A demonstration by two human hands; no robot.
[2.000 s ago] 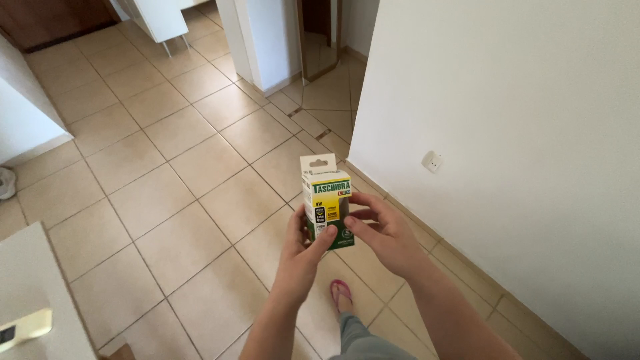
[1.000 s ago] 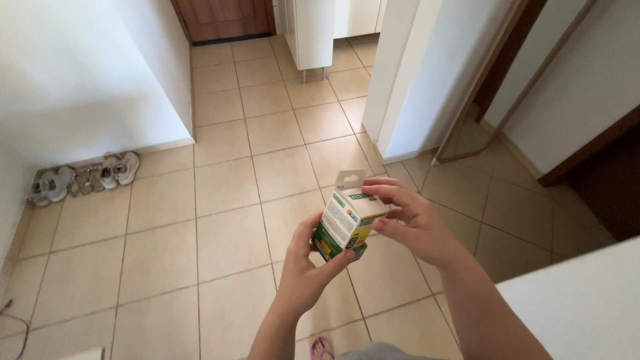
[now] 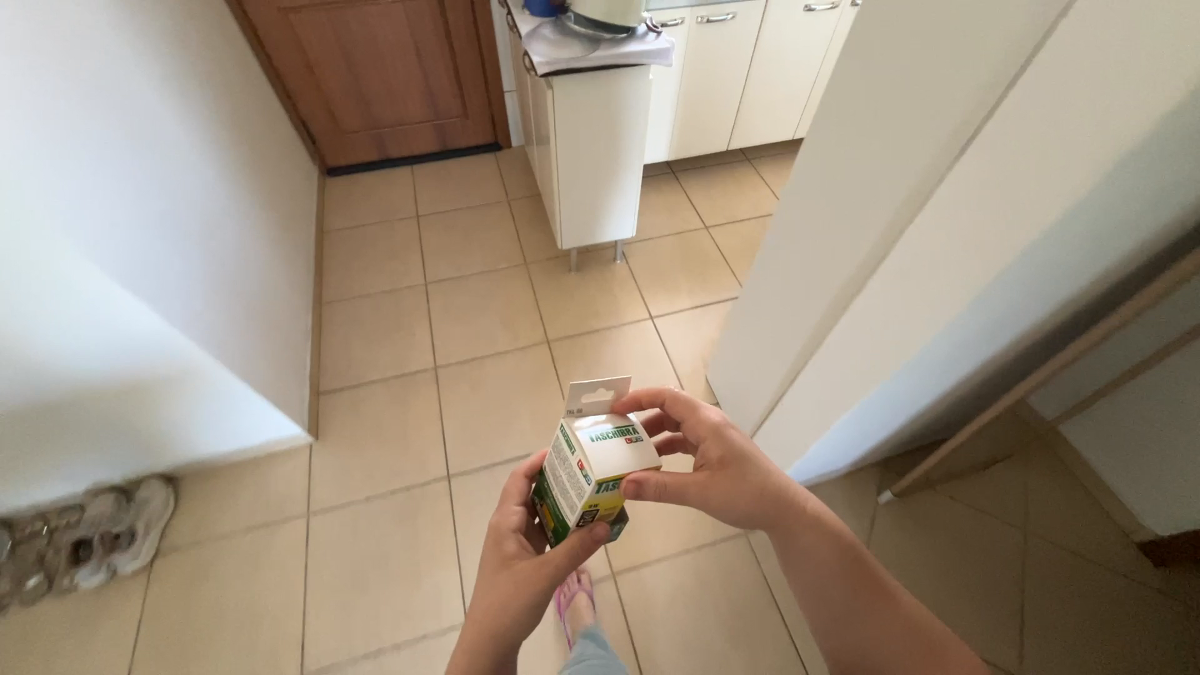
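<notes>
A small Taschibra light bulb box [image 3: 586,469], white, green and yellow cardboard with a hang tab on top, is held tilted in front of me, its top face towards me. Around its lower part my left hand [image 3: 530,553] is closed, with the thumb across the near lower corner. My right hand [image 3: 703,455] grips the upper right of the box between thumb and fingers. The box's top flap looks shut. Below the hands a foot in a pink flip-flop [image 3: 574,605] shows on the tiles.
Several shoes [image 3: 89,534] lie by the left wall. Ahead stand a wooden door [image 3: 384,75] and a white cabinet on metal legs [image 3: 600,159], with a cloth and a pot on top. A white wall edge [image 3: 825,234] and a framed panel, perhaps a mirror, are at the right.
The view has swung left, towards the door and cabinet. Both hands still hold the box; its front faced me at first, and now its top face does. The right hand has shifted to its upper part.
</notes>
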